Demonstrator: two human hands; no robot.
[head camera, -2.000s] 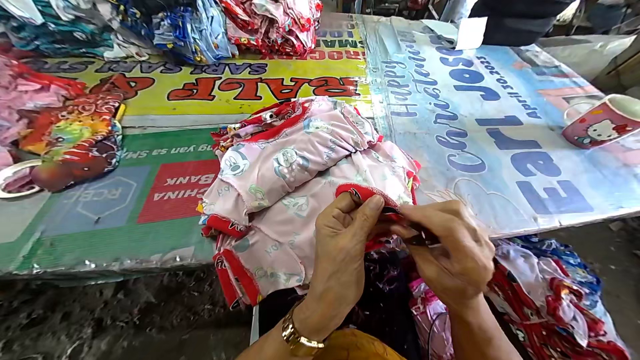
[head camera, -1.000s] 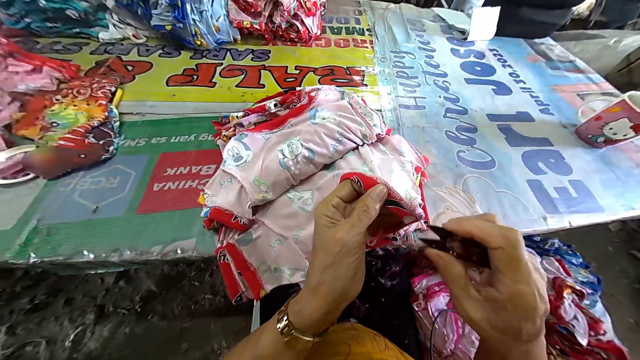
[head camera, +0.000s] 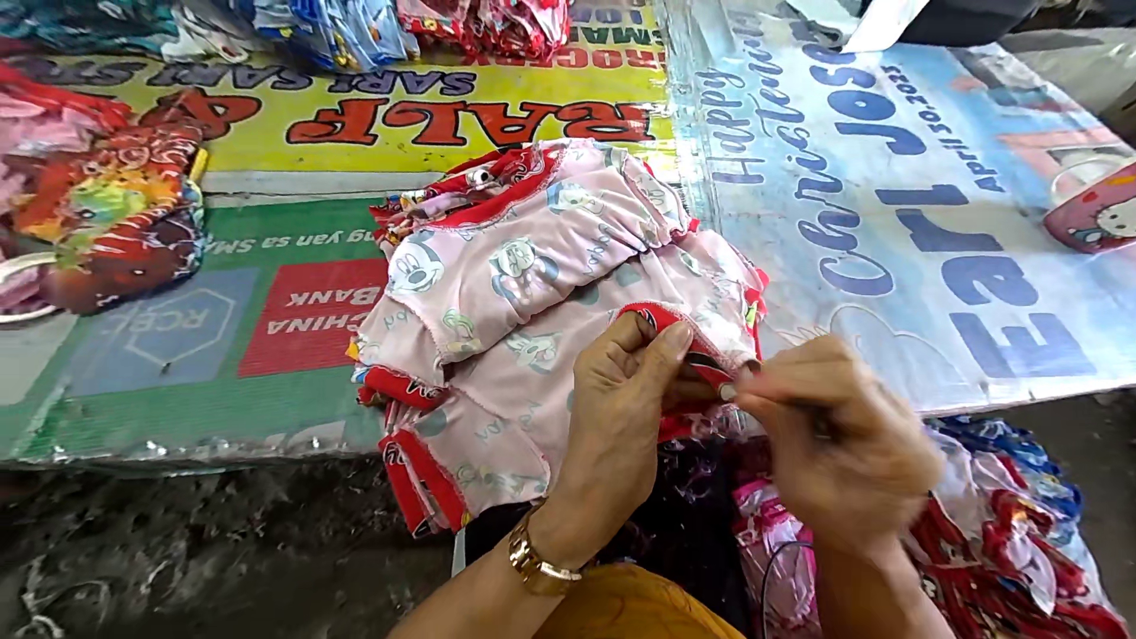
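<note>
A pile of pink printed garments with red trim lies over the table's near edge in the head view. My left hand, with a gold-coloured watch on its wrist, pinches the red edge of the top garment between thumb and fingers. Right beside it, my right hand is blurred, its fingertips at the same red trim. A dark object shows inside its curled fingers; its shape is too blurred to make out.
More garment bundles lie at the table's far side and left. A pink cup stands at the right. Printed tarpaulins cover the table. Below its edge at lower right is another cloth heap.
One second ago my right hand was lower and apart from the garment, holding a small dark pointed tool; now it is up at the red trim. My left hand keeps its pinch.
</note>
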